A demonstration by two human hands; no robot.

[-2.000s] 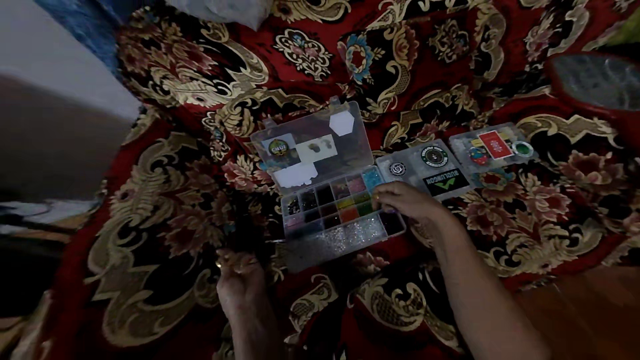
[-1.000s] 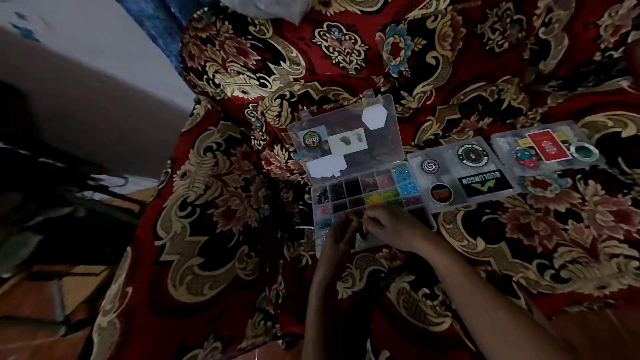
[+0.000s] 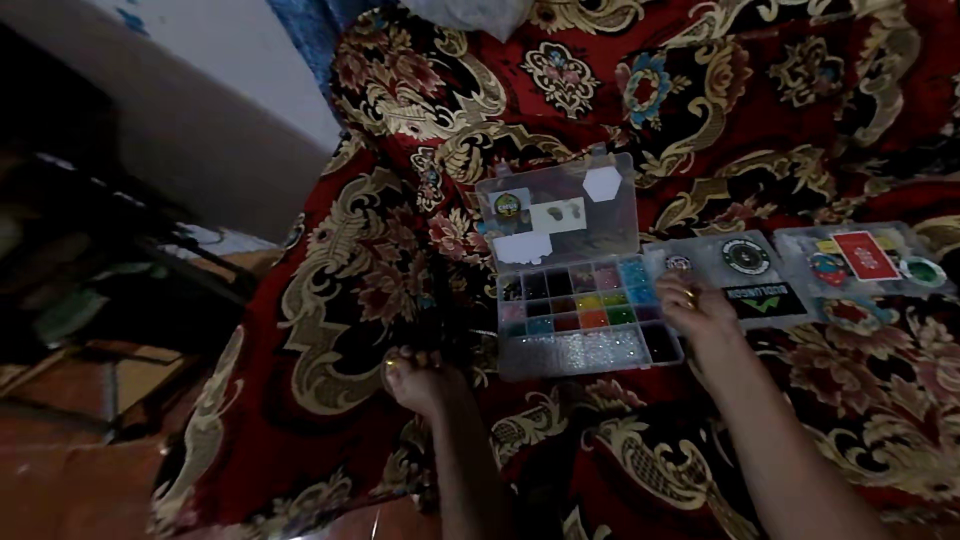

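Note:
A clear plastic compartment box lies open on a patterned cover, its stickered lid tilted back. Small beads in several colours fill its compartments, with clear ones in the long front section. My left hand is over the cover to the left of the box, fingers curled; whether something small is pinched in it cannot be made out. At the box's right edge, my right hand has its fingers bent together, and whether it holds anything is too dark to tell. A thin pale strand shows beside the box's left edge.
Two closed, stickered plastic boxes, one nearer and one farther right, lie beside the open box. A red card rests on the farther one. A pale plastic bag is at the top, and a wall stands at the left.
One second ago both hands were together over the front of the bead box. They have since moved apart, the left one to the left and the right one to the right edge.

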